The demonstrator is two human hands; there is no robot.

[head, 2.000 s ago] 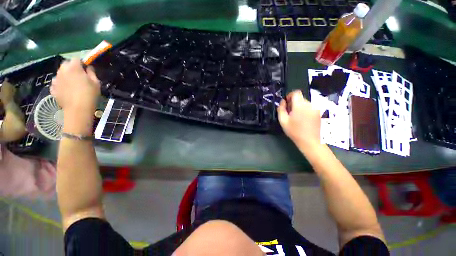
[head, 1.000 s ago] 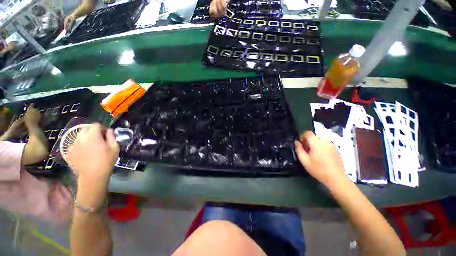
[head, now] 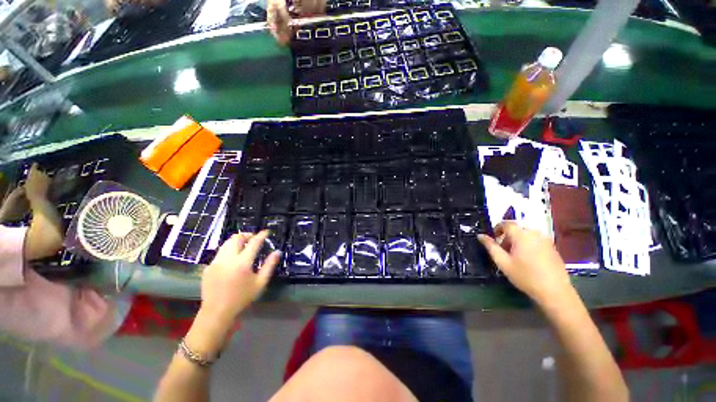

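A large glossy black blister tray (head: pixel 357 192) lies flat on the bench in front of me, with rows of pockets. The nearest row shows bright reflections. My left hand (head: pixel 234 271) is at the tray's near left corner, thumb and forefinger apart, with the fingertips over the corner pockets. My right hand (head: pixel 527 259) is at the tray's near right edge, fingertips at the rim; whether they pinch it is unclear. No small part shows in either hand.
Left are sticker sheets (head: pixel 206 208), an orange packet (head: pixel 182 153) and a white fan (head: pixel 119 225). Right are white liner sheets (head: pixel 620 208), black scrap (head: pixel 512 166), a phone (head: pixel 571 224) and a bottle (head: pixel 524 96). Another tray (head: pixel 385 59) lies behind. Other people's hands show left and far.
The tilted tray has come down flat and square to me. My left hand has moved right and nearer, from the tray's left side to its near corner. The sticker sheets at left are uncovered.
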